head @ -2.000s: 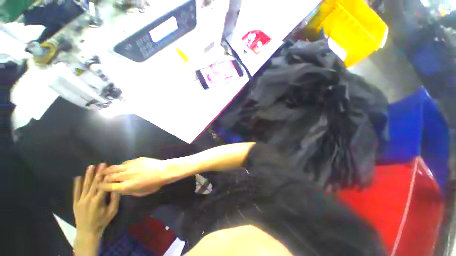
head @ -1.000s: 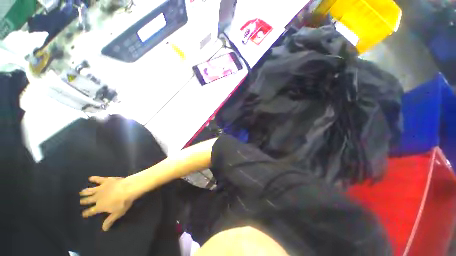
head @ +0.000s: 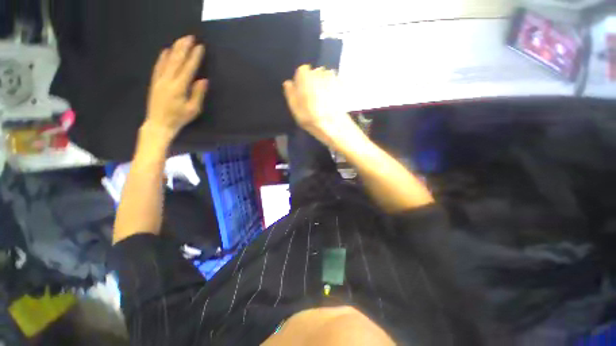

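Observation:
A black fabric panel point(head: 246, 74) lies flat on the white sewing table point(head: 425, 67), with a straight edge at its right. More black cloth point(head: 101, 81) lies to its left. My left hand point(head: 175, 88) rests flat on the black cloth, fingers apart. My right hand point(head: 312, 94) is at the panel's right edge with fingers curled; whether it pinches the cloth is hidden. The machine head and needle are not in view.
A smartphone point(head: 547, 44) lies on the table at the upper right. A blue crate point(head: 233, 189) is below the table. A grey-white machine part point(head: 17, 81) is at the far left. Dark cloth point(head: 527, 203) lies heaped at the right.
The view has swung left and down, so the machine head has left the picture. My left hand has come into view on the cloth. My right hand has gone from spread to curled at the panel's edge.

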